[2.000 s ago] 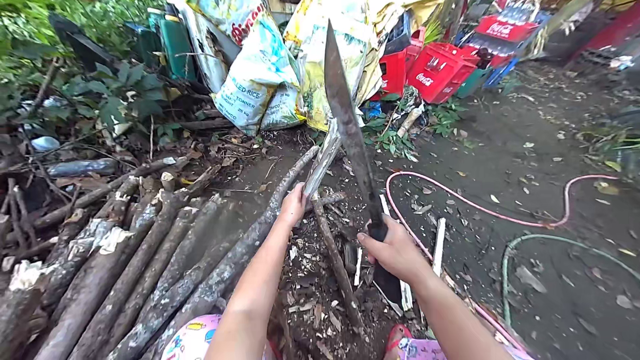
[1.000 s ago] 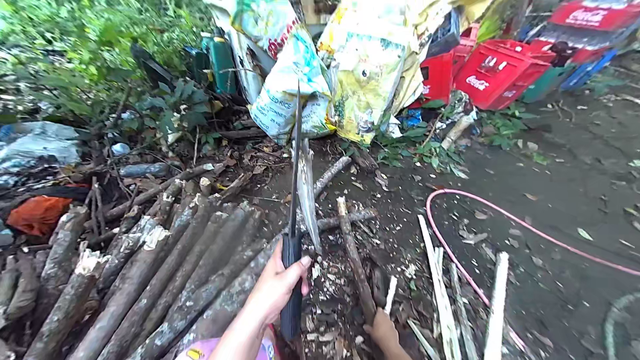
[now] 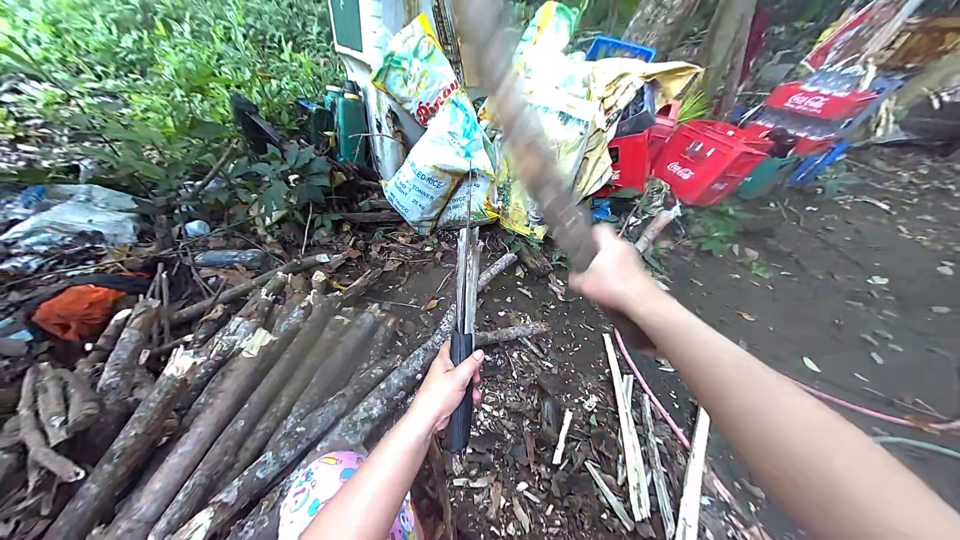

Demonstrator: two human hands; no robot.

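My left hand [image 3: 450, 379] grips the black handle of a machete [image 3: 461, 412]. Its thin blade, seen nearly edge-on, points away from me and meets a split piece of wood [image 3: 471, 277]; the exact contact is hard to tell. My right hand [image 3: 611, 274] is closed around a thick, bark-covered stick [image 3: 540, 157], raised to the upper right of the machete and blurred. Below the split wood, a long branch [image 3: 397, 386] lies on the ground.
Cut logs [image 3: 217, 420] lie piled at the left. Split wood strips [image 3: 630, 442] and a pink hose [image 3: 652, 394] are at the right. Filled sacks [image 3: 435, 176], red crates [image 3: 705, 161] and green containers [image 3: 350, 124] stand farther back.
The machete has passed from my right hand to my left. My right hand has since picked up the stick from the ground and raised it.
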